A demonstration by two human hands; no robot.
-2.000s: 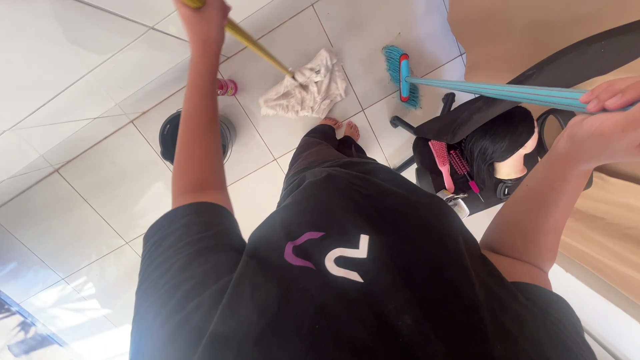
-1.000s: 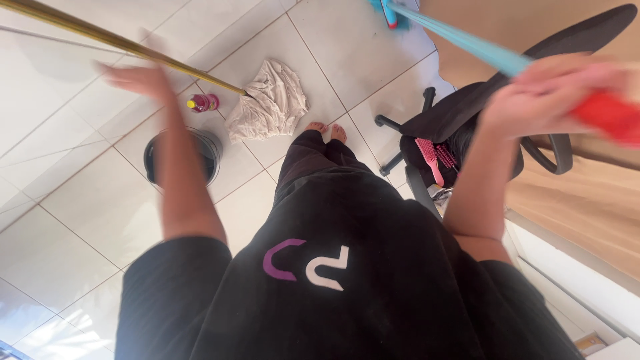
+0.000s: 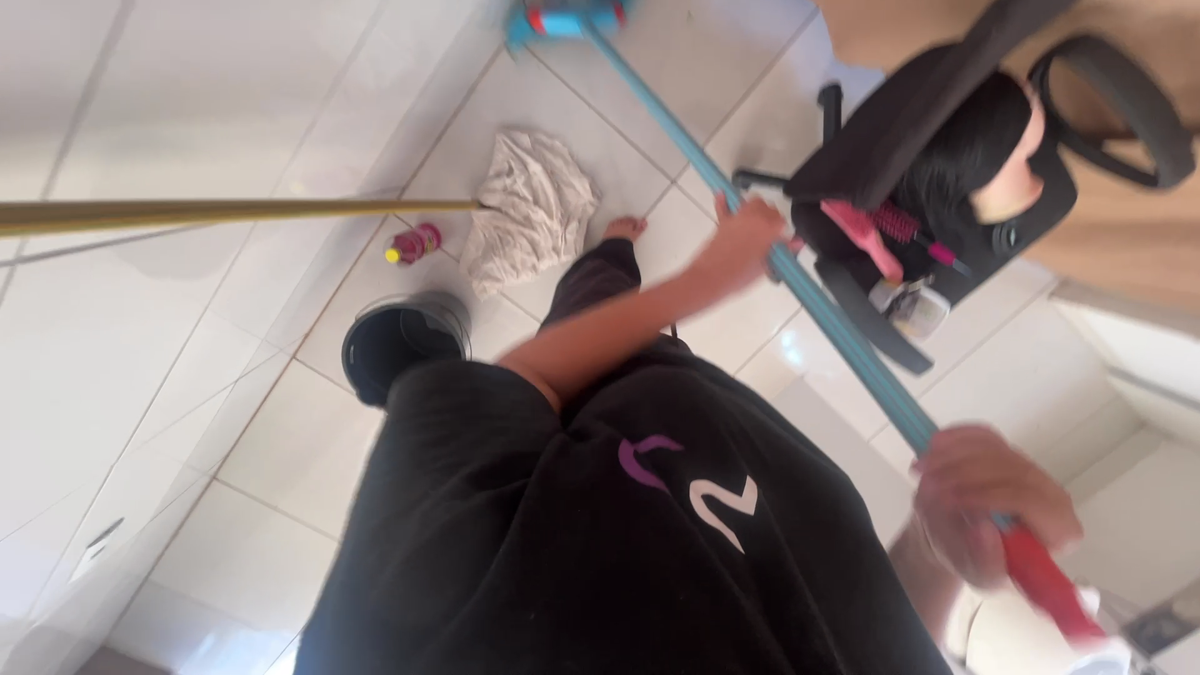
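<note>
My right hand (image 3: pixel 994 502) is shut on the upper part of the light blue handle (image 3: pixel 862 366) of a broom, just above its red grip end (image 3: pixel 1045 581). My left hand (image 3: pixel 745 239) grips the same handle lower down, its fingers wrapped around it. At the top of the view the broom's blue and red head (image 3: pixel 562 21) is over the tiles, blurred. A mop with a whitish cloth head (image 3: pixel 530 211) rests on the floor, and its yellow handle (image 3: pixel 234 214) slants off to the left, with no hand on it.
A dark bucket (image 3: pixel 352 361) stands left of my body, beside a pink bottle with a yellow cap (image 3: pixel 414 244). On the right, a black office chair (image 3: pixel 1055 202) holds a mannequin head with dark hair (image 3: pixel 975 141), a pink brush (image 3: pixel 862 234) and a clear container (image 3: pixel 919 309). White tiled wall at left.
My left hand, on the yellow mop handle two seconds ago and off it one second ago, is now on the broom handle. The broom's head has swung to the left.
</note>
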